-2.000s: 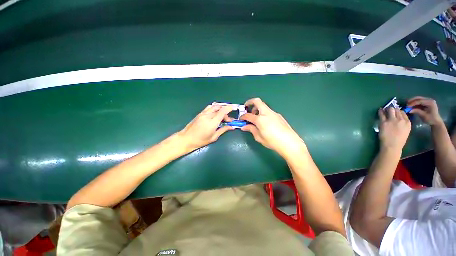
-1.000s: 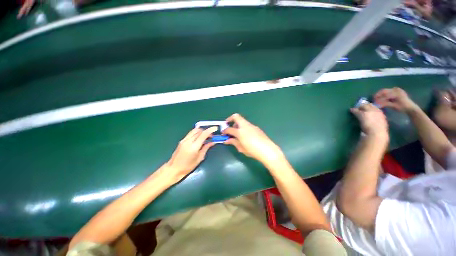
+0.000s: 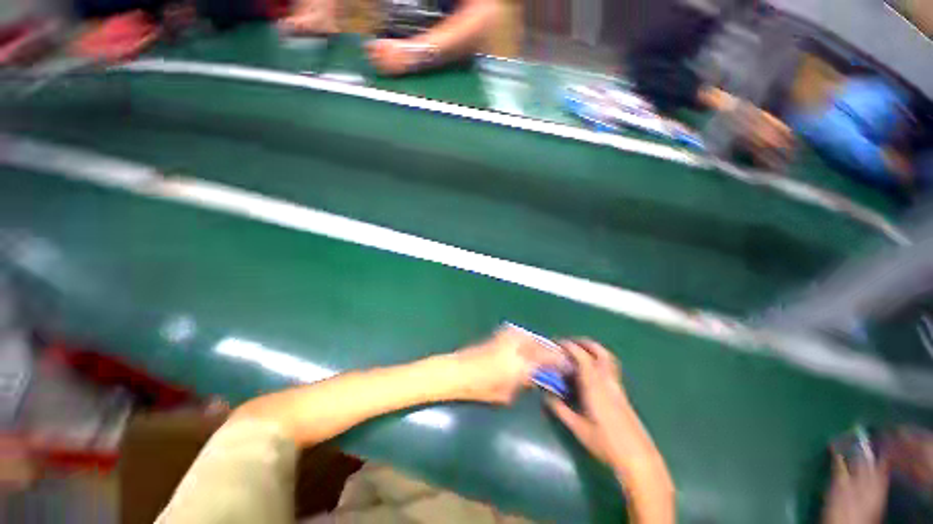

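A white housing (image 3: 532, 336) with a bright blue battery (image 3: 550, 382) along its near side is held between my two hands, above the green work surface (image 3: 338, 297). My left hand (image 3: 501, 365) grips its left end. My right hand (image 3: 596, 394) is on its right end, with thumb and fingers around it. The picture is blurred, and my fingers cover most of the housing, so its inner parts cannot be made out.
A white rail (image 3: 440, 253) runs beyond my hands, with the belt behind it. A grey post (image 3: 859, 271) stands at right. Another worker's hands (image 3: 862, 481) are at lower right. More people sit across the line near white and blue parts (image 3: 624, 111). A cardboard box (image 3: 164, 466) is at lower left.
The view has swung left and up, showing people across the line. My hands appear lower and further right in the picture, still holding the housing and battery.
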